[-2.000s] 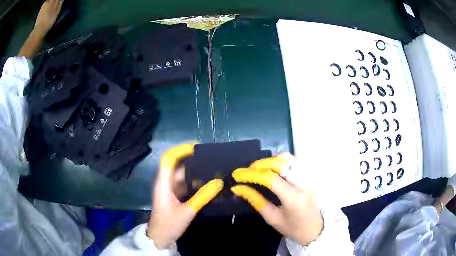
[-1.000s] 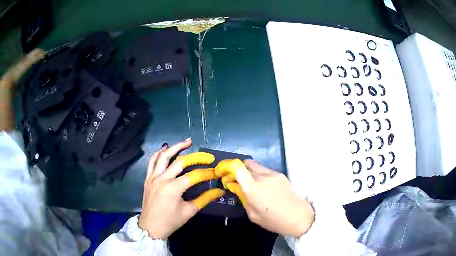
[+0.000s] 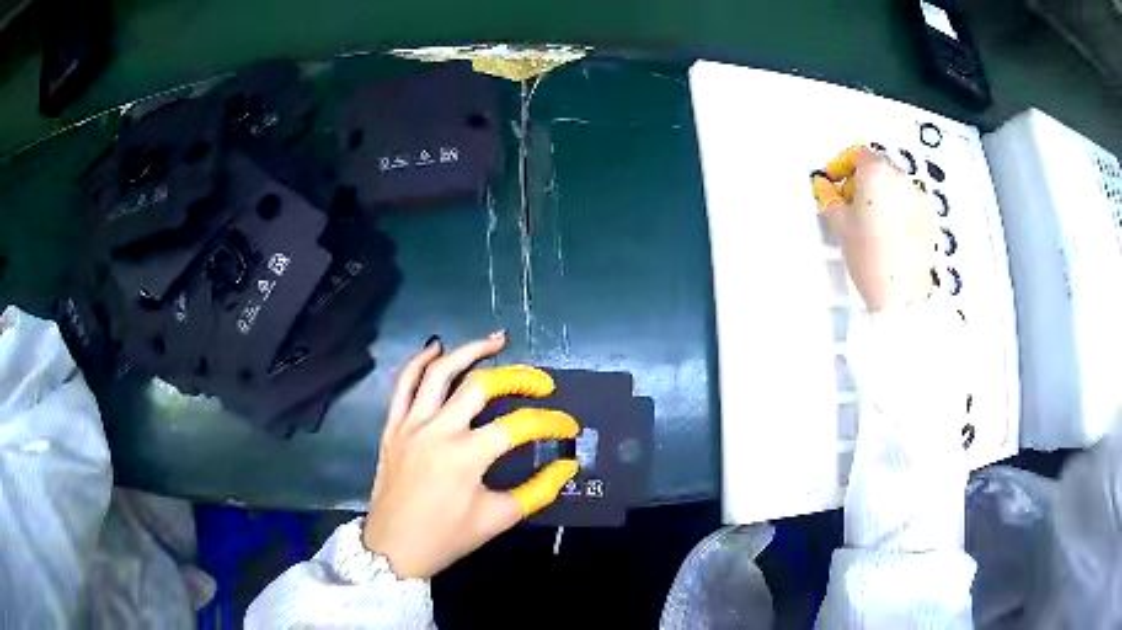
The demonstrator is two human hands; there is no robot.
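Observation:
A flat black cover (image 3: 615, 425) with small white icons lies at the table's front edge. My left hand (image 3: 461, 449), with yellow finger cots, rests on its left part, fingers spread and pressing it down. My right hand (image 3: 874, 222) is over the white ring tray (image 3: 769, 369) at the upper right, its cot-covered fingertips pinched together at a small black ring (image 3: 821, 175). Whether the ring is off the tray, I cannot tell. My right hand and sleeve hide many of the tray's rings.
A loose pile of black covers (image 3: 283, 265) lies at left. Another cover stack (image 3: 425, 135) lies at the upper middle, near the torn seam (image 3: 527, 222). A second white block (image 3: 1058, 295) stands right of the tray. Thick black devices (image 3: 947, 49) lie beyond the table. A co-worker's white sleeve (image 3: 49, 468) shows at left.
My right hand has moved from the cover to the ring tray at the upper right. My left hand has stayed on the cover. The co-worker's hand at left has gone out of view.

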